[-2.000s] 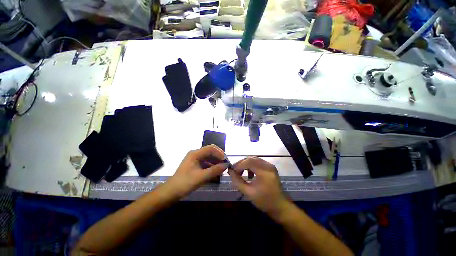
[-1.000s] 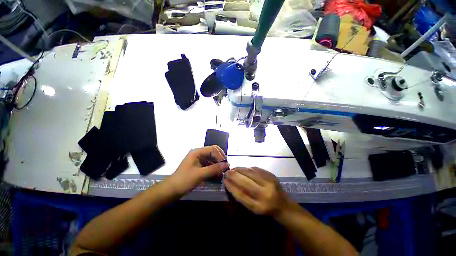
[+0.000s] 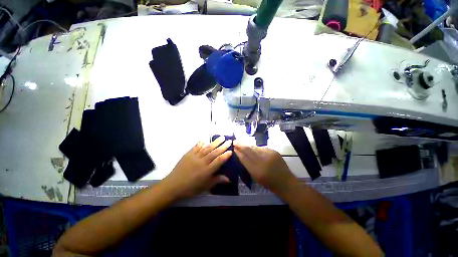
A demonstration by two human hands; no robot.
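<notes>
A black fabric panel (image 3: 224,187) lies below the needle area, with a narrow black strip (image 3: 242,173) on or beside it. My left hand (image 3: 203,165) lies on the panel with its fingers pressed near the top edge. My right hand (image 3: 258,163) is at the strip's upper end, fingertips close to my left fingers; its fingertip grip is partly hidden. The top edge of the work is just below and left of the presser foot (image 3: 261,136) of the white sewing machine (image 3: 326,85).
A fanned pile of black panels (image 3: 113,133) lies left, sewn black pieces (image 3: 168,73) behind. Black strips (image 3: 304,150), snips (image 3: 345,158) and a dark rectangle (image 3: 399,160) lie right. A blue round part (image 3: 226,69) is left of the machine head. A ruler strip (image 3: 125,191) edges the table.
Both hands have moved from pinching the small work above the table edge to lying flatter on the panel, nearer the presser foot. The view has shifted closer.
</notes>
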